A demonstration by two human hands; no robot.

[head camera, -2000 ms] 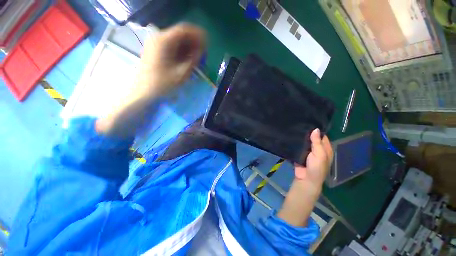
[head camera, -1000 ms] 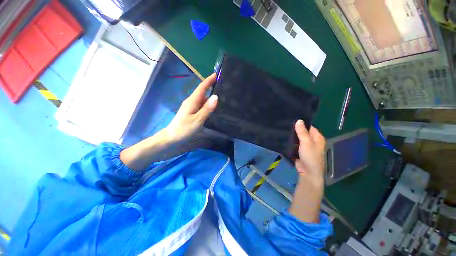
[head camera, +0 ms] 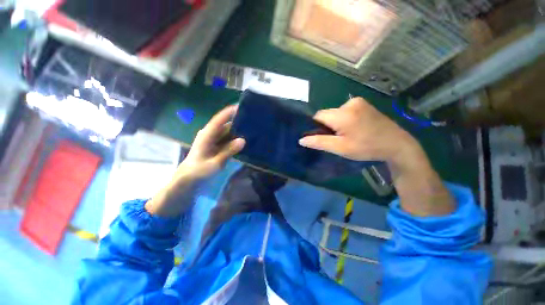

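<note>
The tablet is a black slab with its dark face up, held above the front edge of the green mat. My left hand grips its left end, thumb on the near side. My right hand is over its right part, with thumb and bent fingers at the surface and far edge. Whether the right hand grips it or only touches it is hard to tell. The tablet's right end is partly hidden by my right hand and blurred.
A label sheet lies behind the tablet, with one blue pick on it and another on the mat. Red trays stand back left. Shiny wrapped panels are left, an oscilloscope at the back, a blue cable right.
The view has turned and shifted, bringing the stacked trays into sight. My right hand has moved from the tablet's right end onto its upper right part. My left hand still holds the left end.
</note>
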